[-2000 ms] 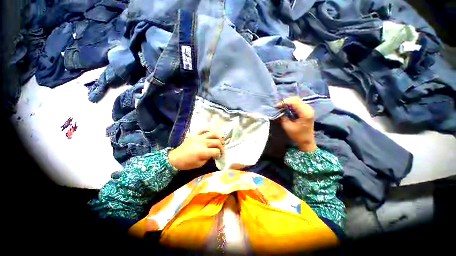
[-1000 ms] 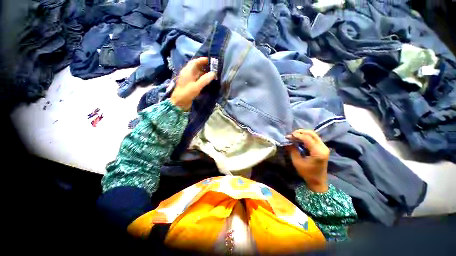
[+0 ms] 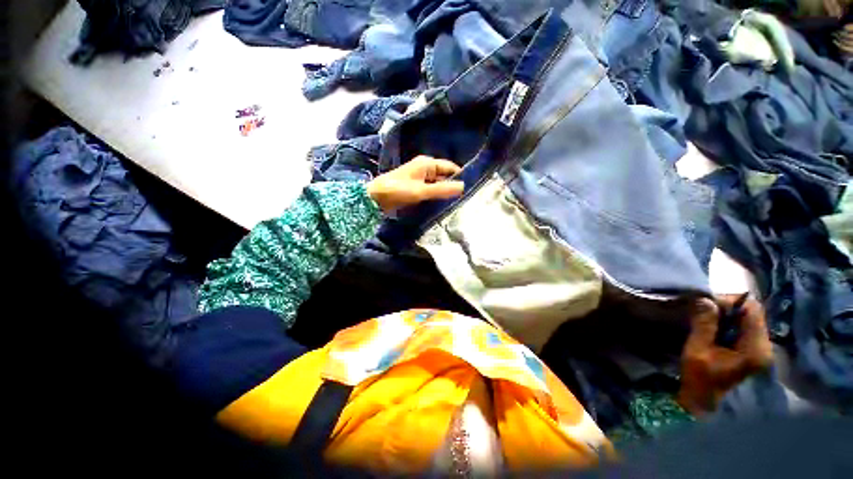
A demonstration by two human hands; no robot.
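Observation:
The jeans (image 3: 613,178) are spread between my hands, paler blue-grey side showing. My left hand (image 3: 418,183) pinches the dark blue waistband (image 3: 505,131), which bears a white label (image 3: 513,103). A cream pocket bag (image 3: 524,271) hangs below the waistband. My right hand (image 3: 725,351) holds the jeans at the far end of a pale-edged seam. A small dark tool (image 3: 732,320), perhaps a thread clipper, shows between its fingers; its tips are hard to make out.
Heaped denim (image 3: 786,122) lies beyond and to the right. The white table (image 3: 187,131) holds small red and dark scraps (image 3: 250,121). More blue denim (image 3: 93,234) lies below the table edge at left. Part of a person's hand may show at the top right corner.
My left hand has moved from near the label down along the waistband. My right hand has moved right and down, drawing the jeans wider. The view has shifted, showing denim at lower left.

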